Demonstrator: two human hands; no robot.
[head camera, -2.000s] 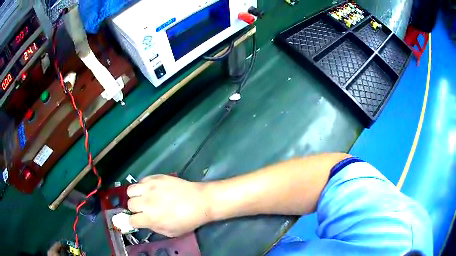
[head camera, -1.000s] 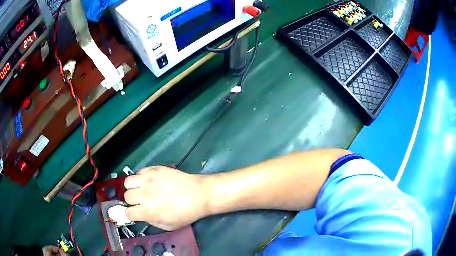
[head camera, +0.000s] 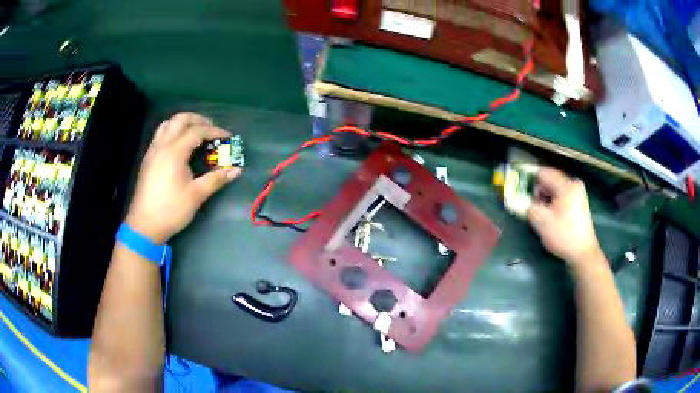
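My left hand (head camera: 173, 176), with a blue wrist band, pinches a small green circuit board (head camera: 227, 151) between thumb and fingers, above the mat left of the test fixture. My right hand (head camera: 564, 211) holds another circuit board (head camera: 520, 186), blurred, with a yellow block at its left end, to the right of the fixture. The dark red test fixture (head camera: 476, 246) lies turned at an angle on the mat. No board sits in its rectangular opening, where small silvery contact pins (head camera: 368, 236) show.
A black parts tray (head camera: 77, 222) full of boards stands at the left. A black earpiece-like item (head camera: 265, 305) lies left of the fixture. Twisted red wires (head camera: 295, 157) loop behind it. The reddish-brown test box (head camera: 460, 34), white tester (head camera: 633, 100) and second black tray (head camera: 671, 307) are beyond.
The view has swung left. My right hand has left the fixture and holds a board to its right. My left hand, barely in view before, now shows fully with a board.
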